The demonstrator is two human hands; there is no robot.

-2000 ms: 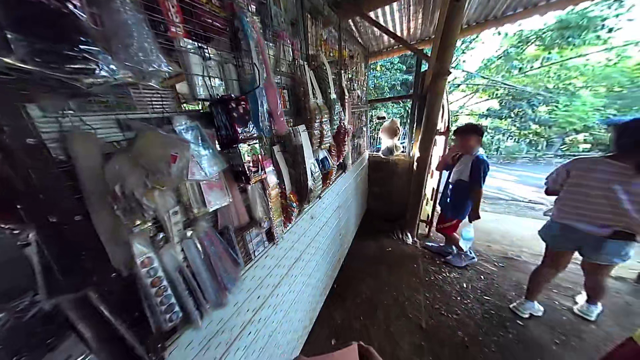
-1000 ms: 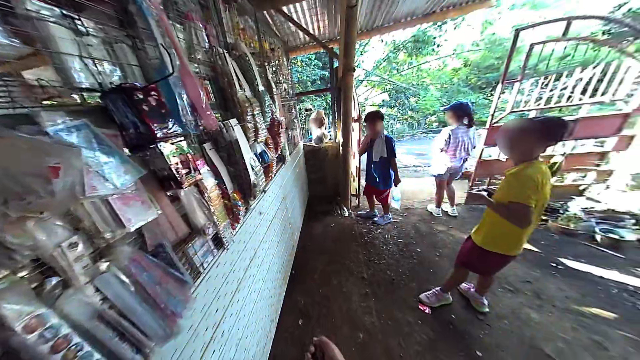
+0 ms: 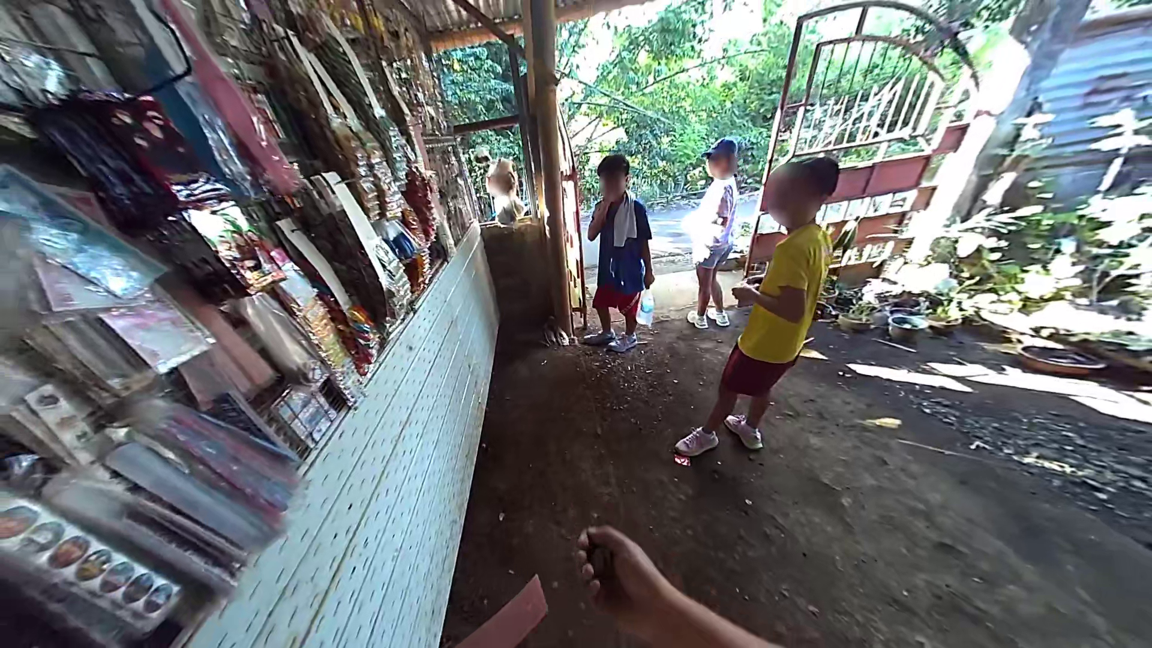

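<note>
My right hand [image 3: 621, 576] reaches in from the bottom edge, over the dirt floor. Its fingers are curled into a loose fist with the thumb on top; a dark hollow shows between them, and no held object can be made out. To its left, a flat reddish-pink piece [image 3: 511, 619] sticks up from the bottom edge, apart from the fist; its material and what supports it cannot be told. My left hand is out of view.
Packaged goods [image 3: 135, 261] hang on a rack above a white panelled counter front [image 3: 396, 432] at left. People stand ahead: one in yellow [image 3: 783, 288], one in blue [image 3: 625, 243], one in a cap [image 3: 717, 216]. Beyond are a post [image 3: 546, 162], metal gate [image 3: 864, 171] and potted plants [image 3: 907, 322].
The view has swung right, bringing the gate and the person in yellow into sight. My right hand, only a fingertip portion at the bottom edge one second ago, now shows with its forearm.
</note>
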